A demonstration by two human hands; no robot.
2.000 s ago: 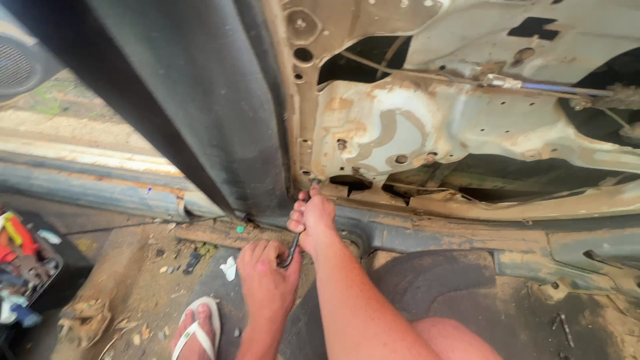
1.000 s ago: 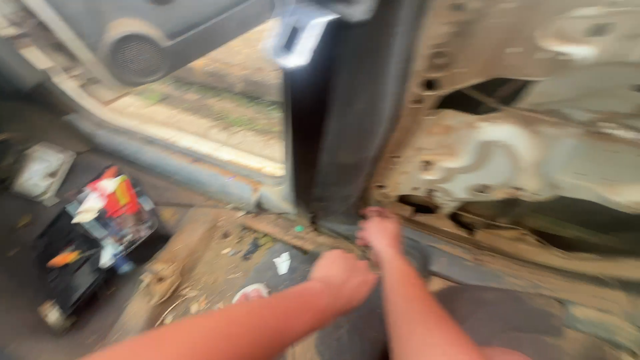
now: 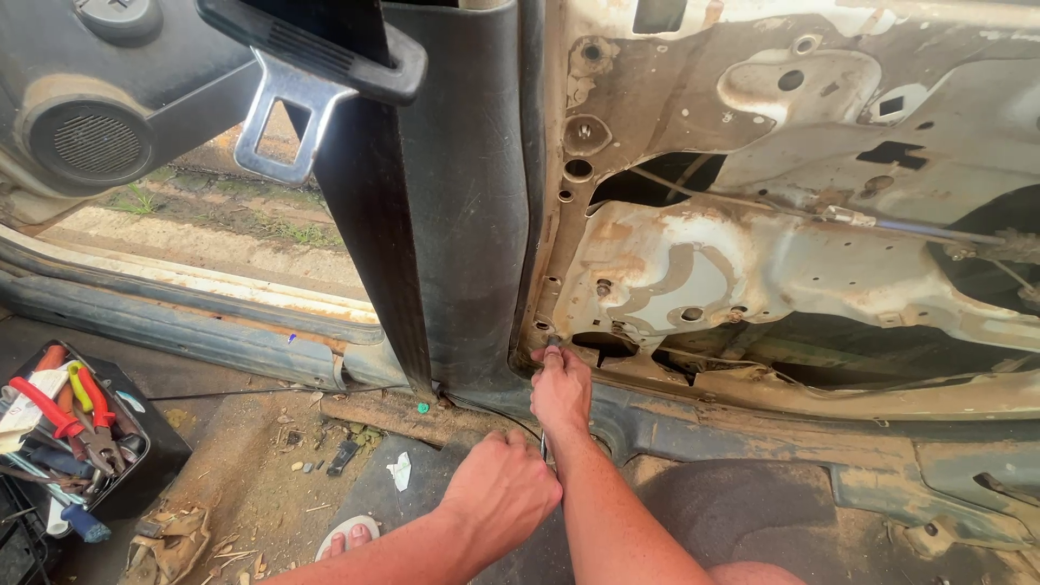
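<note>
My right hand (image 3: 561,388) is at the lower left corner of the bare metal door panel (image 3: 780,244), its fingers around the head end of a metal hand tool (image 3: 553,341) that meets the panel edge. Just below and to the left, my left hand (image 3: 505,487) is closed around the tool's lower end; a short length of its shaft (image 3: 543,445) shows between the hands. The exact kind of tool cannot be told, as both hands cover most of it.
A seat belt with a metal tongue (image 3: 280,122) hangs before the grey plastic pillar trim (image 3: 463,187). At left stands a black toolbox (image 3: 158,447) with red-handled pliers (image 3: 69,418). Dirt, leaves and a paper scrap (image 3: 400,471) lie on the floor near a sandalled foot (image 3: 349,536).
The view has swung left, bringing the toolbox and seat belt tongue into full sight. My left hand has changed its grip on the tool; my right hand stays at the panel's corner.
</note>
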